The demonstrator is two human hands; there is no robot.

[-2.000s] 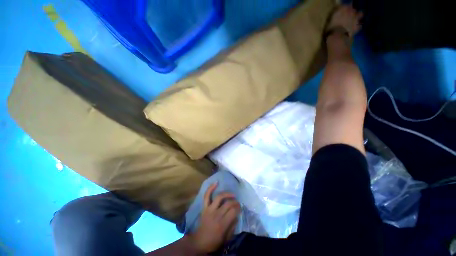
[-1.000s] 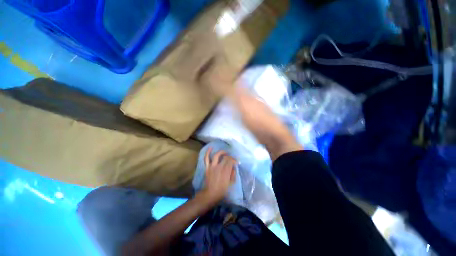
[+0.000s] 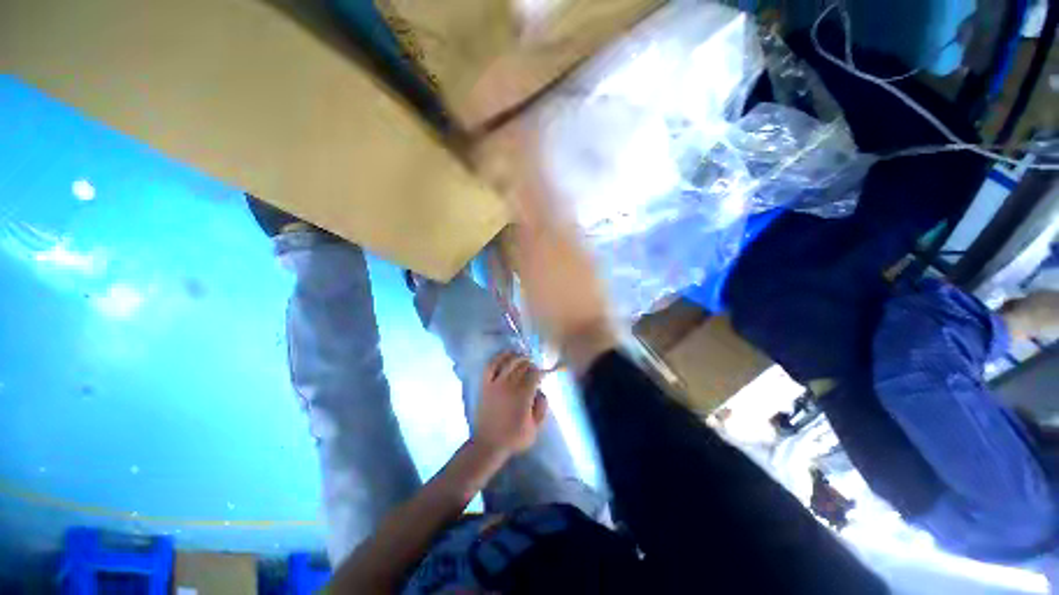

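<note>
A long kraft-wrapped bundle [image 3: 267, 128] lies across the upper left on the blue floor. A second kraft-wrapped bundle [image 3: 447, 41] is cut off by the top edge. My right hand [image 3: 499, 110] is badly blurred over the bundles' meeting ends, with my forearm stretched up the middle. Its fingers and any grip cannot be made out. My left hand [image 3: 512, 401] is at my leg, fingers curled; whether it holds the thin strand beside it is unclear. A large clear plastic bag [image 3: 656, 145] with white material lies right of the second bundle.
Another person's blue-clad leg [image 3: 952, 395] is at the right. A brown carton [image 3: 708, 355] stands between that person and my right arm. A white cable [image 3: 894, 93] loops at the upper right. Blue plastic stools [image 3: 116, 564] show at the bottom left.
The view has shifted, bringing my legs and the other person's leg into sight. My right hand has come from the second bundle's far end to its near end. My left hand stays low by my leg.
</note>
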